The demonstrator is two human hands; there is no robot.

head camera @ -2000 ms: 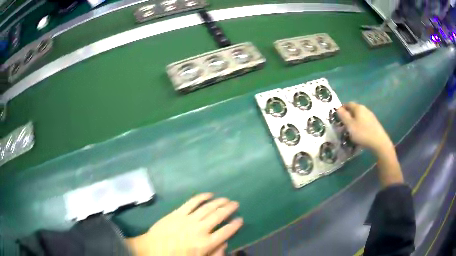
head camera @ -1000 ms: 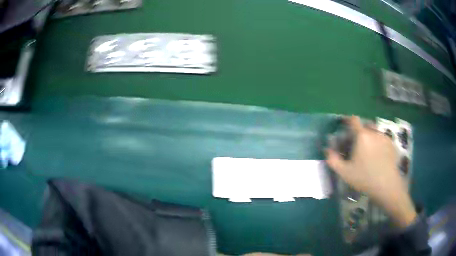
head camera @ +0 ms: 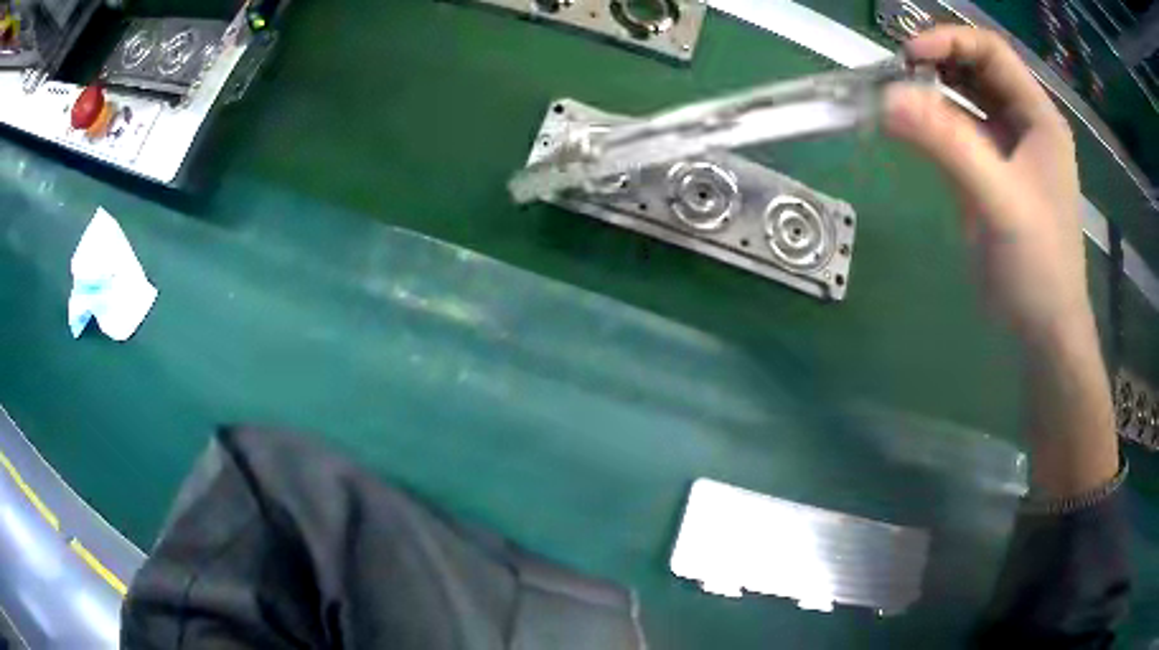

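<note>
My right hand (head camera: 1004, 165) grips the right end of a thin metal plate (head camera: 750, 114), seen nearly edge-on and blurred, above the belt. Its left end overlaps the left part of a base part (head camera: 750, 203) with round ringed recesses and screw holes, lying on the green belt. I cannot tell if they touch. A tabbed flat plate (head camera: 801, 549) lies on the green bench edge, tabs towards me. My left hand is not in view; only the dark left sleeve (head camera: 381, 559) shows at the bottom.
A machine with a red button (head camera: 89, 108) stands at the upper left, with another ringed part (head camera: 162, 53) beside it. A crumpled white cloth (head camera: 112, 279) lies at left. Another metal part (head camera: 616, 19) is at the top edge. A metal rail (head camera: 813, 32) runs behind.
My right hand has lifted from the strips on the bench to above the belt, now with a plate. The view has turned left; the batch of strips is out of view.
</note>
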